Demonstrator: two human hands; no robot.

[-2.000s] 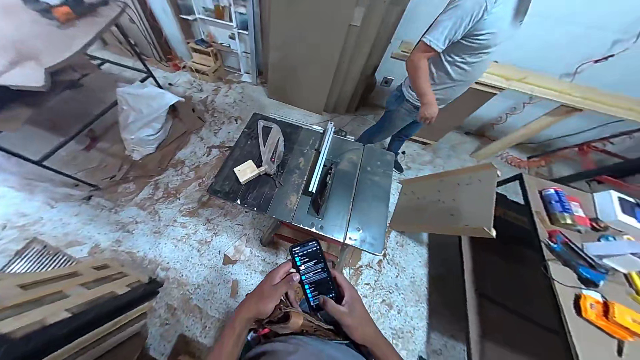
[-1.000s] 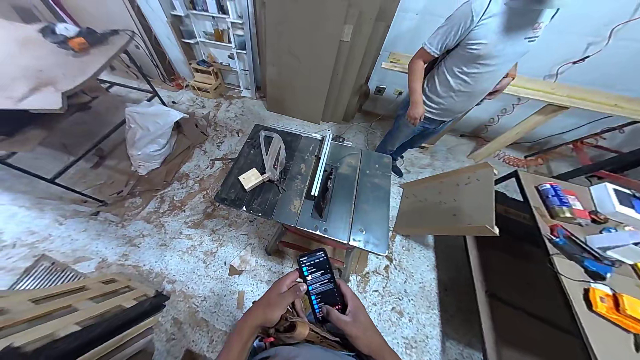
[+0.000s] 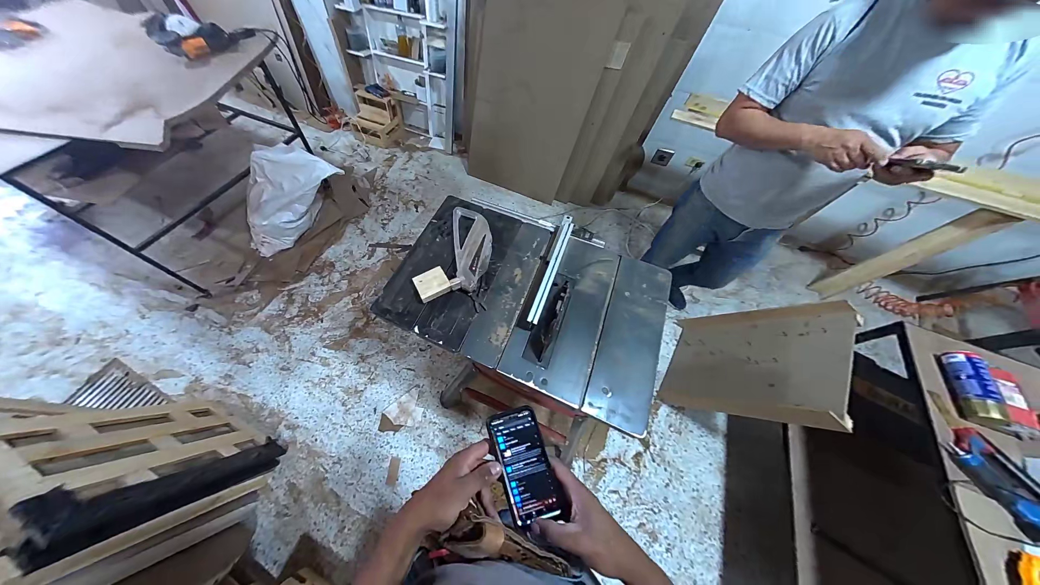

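A smartphone [image 3: 526,467] with a lit dark screen is held upright between my two hands, above a leather tool belt [image 3: 496,540]. My left hand [image 3: 459,487] grips its left edge, thumb at the side. My right hand [image 3: 578,520] holds the lower right edge, thumb by the bottom of the screen. Beyond the phone stands a table saw [image 3: 597,325] with its blade [image 3: 555,317] raised beside a metal fence [image 3: 552,268]. On the saw's dark left wing lie a small wood block [image 3: 433,284] and a clear plastic bag [image 3: 471,244].
A person [image 3: 829,122] stands behind the saw, holding a dark handheld object. A cardboard-coloured panel [image 3: 760,361] leans at right, near a bench with cans [image 3: 971,386] and tools. Slatted wooden pieces [image 3: 122,439] are at lower left; a white sack [image 3: 284,195] sits by a worktable [image 3: 106,81]. Scraps litter the floor.
The other person's hands have come together in front of the torso around a dark handheld object; one arm hung down before. My hands keep hold of the phone.
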